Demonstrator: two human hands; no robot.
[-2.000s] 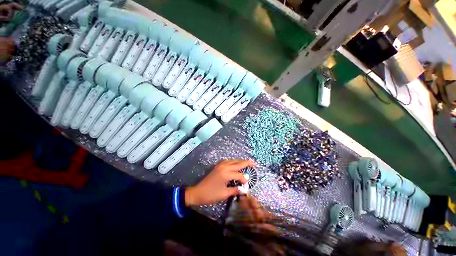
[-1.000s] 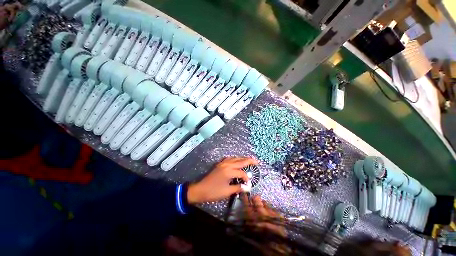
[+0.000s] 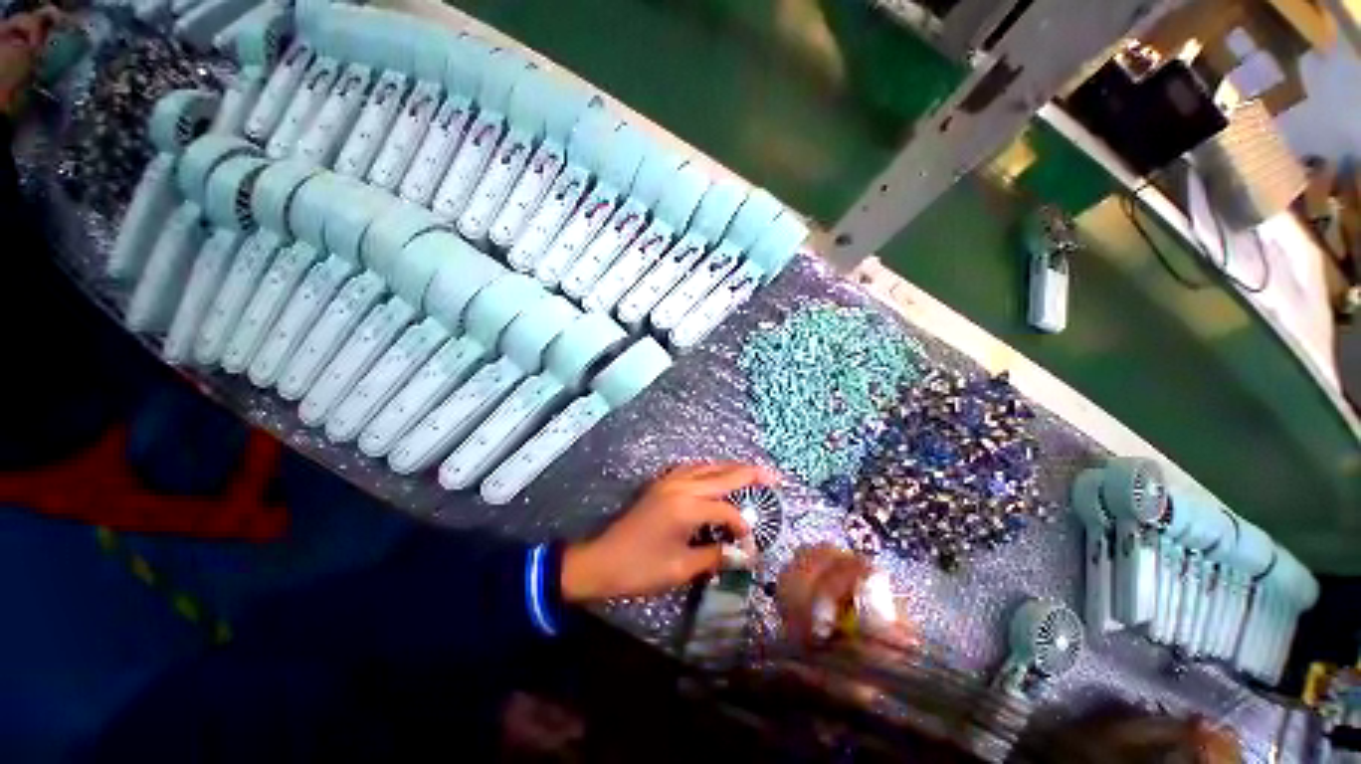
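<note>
My left hand point(image 3: 654, 540), with a blue-white cuff band, grips a mint fan by its round head point(image 3: 758, 518). The dark spoked grille shows beside the fingertips, and the pale handle runs down below the hand, partly hidden. My right hand point(image 3: 818, 585) is blurred, close to the right of this fan. It holds a small white object point(image 3: 875, 596) with a yellow part; its exact kind cannot be told. Dark hair-like strands cover the lower part of the right hand.
Fans point(image 3: 433, 269) lie in two rows at left. Small mint parts point(image 3: 824, 391) and dark and metallic parts point(image 3: 948, 466) lie ahead. A single fan point(image 3: 1045, 639) and a smaller batch point(image 3: 1194, 575) are at right. A green belt point(image 3: 955, 284) carries one fan. Another person's hand point(image 3: 18, 52) is top left.
My right hand has moved up and right from under the fan, and the white object with yellow now shows in it. My left hand stays on the fan. The belt fan has moved right.
</note>
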